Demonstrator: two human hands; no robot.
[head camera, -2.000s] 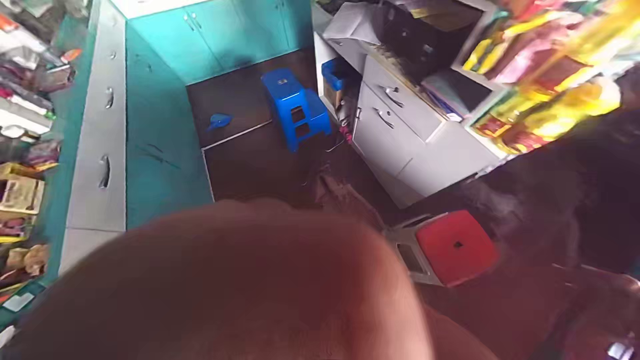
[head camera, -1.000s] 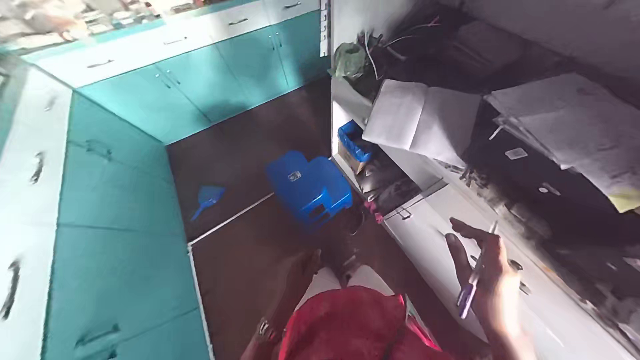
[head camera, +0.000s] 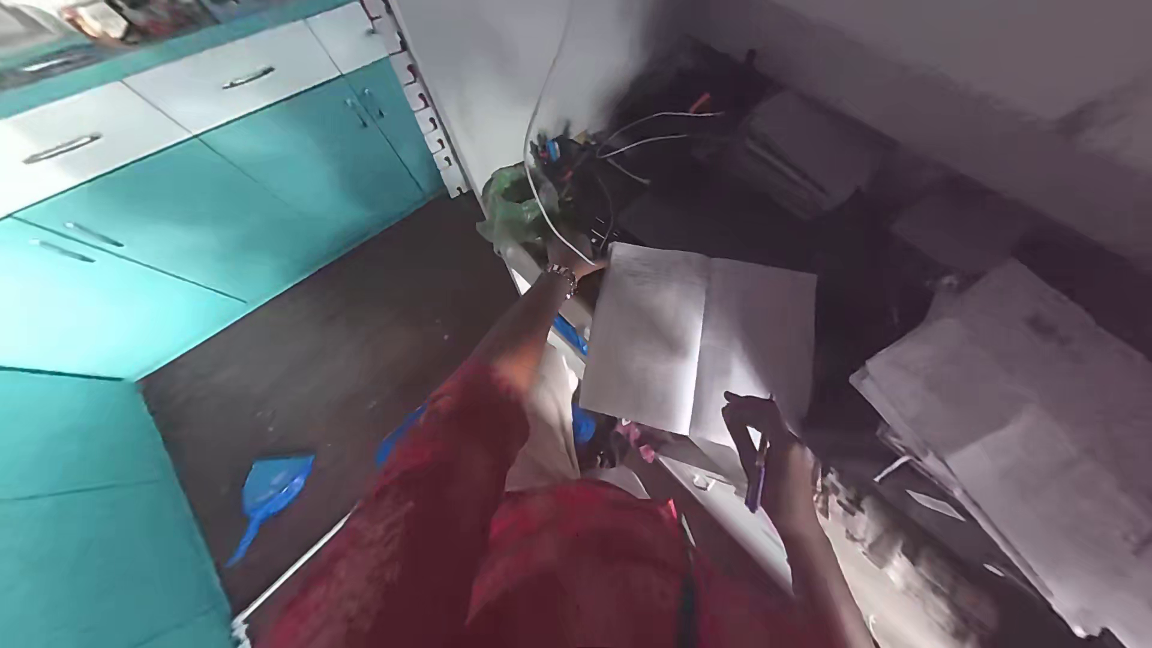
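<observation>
An open notebook (head camera: 655, 337) lies across the near edge of a dark desktop. My right hand (head camera: 765, 436) is at its lower right, with a pen (head camera: 758, 477) held between the fingers and pointing down toward my body. My left arm reaches forward to the desk's left corner, where my left hand (head camera: 573, 252) is beside the notebook's upper left edge, near a white cable (head camera: 543, 202) and a green plastic bag (head camera: 515, 209). Shadow and clutter hide its fingers, so whether it grips anything does not show.
Stacked papers (head camera: 1026, 423) lie on the desk at the right, with another dark stack (head camera: 810, 153) farther back. Teal cabinets (head camera: 225, 198) with white drawers line the left side. A blue dustpan (head camera: 273, 486) is on the dark floor.
My left hand has moved up from low near my lap to the desk corner. My right hand, still with the pen, is now beside the notebook. The view has shifted toward the desk.
</observation>
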